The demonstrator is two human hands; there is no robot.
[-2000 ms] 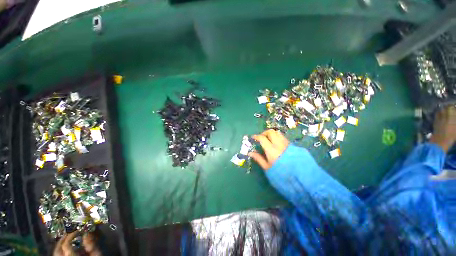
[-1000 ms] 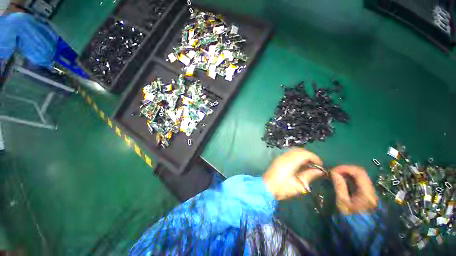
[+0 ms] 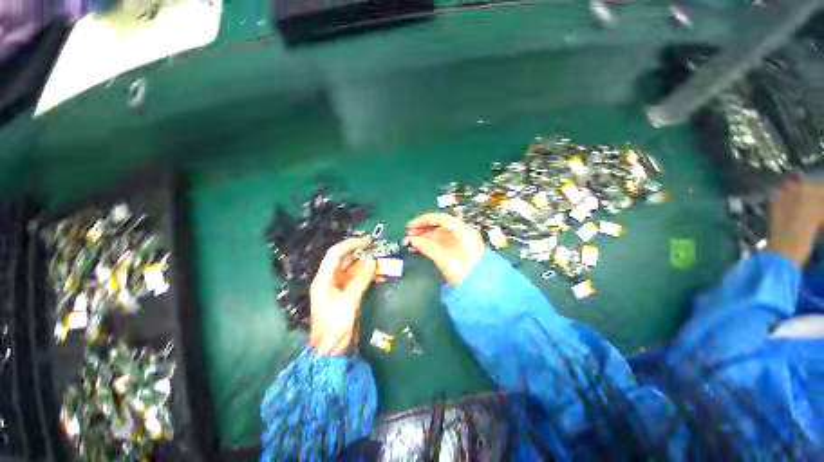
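Observation:
My left hand (image 3: 341,293) is at the centre, over the right edge of the heap of small black parts (image 3: 312,236). Its fingers hold a small circuit board assembly (image 3: 388,266) with a white battery cell. My right hand (image 3: 444,245) is just to the right, fingertips pinched close to the assembly; whether they hold a part is too blurred to tell. Another circuit board assembly (image 3: 382,340) lies on the green bench below the hands. The large heap of board assemblies (image 3: 551,194) lies to the right of my right hand.
A black tray (image 3: 187,316) with two compartments of board assemblies is at left. A person's blue sleeve (image 3: 754,293) and hand are at right, near another dark tray (image 3: 768,117). A metal post (image 3: 723,77) slants at upper right. A green piece (image 3: 682,253) lies at right.
The view has swung back from the left tray to the bench. My hands are still close together, now beside the black heap, with a white cell showing at my left fingers.

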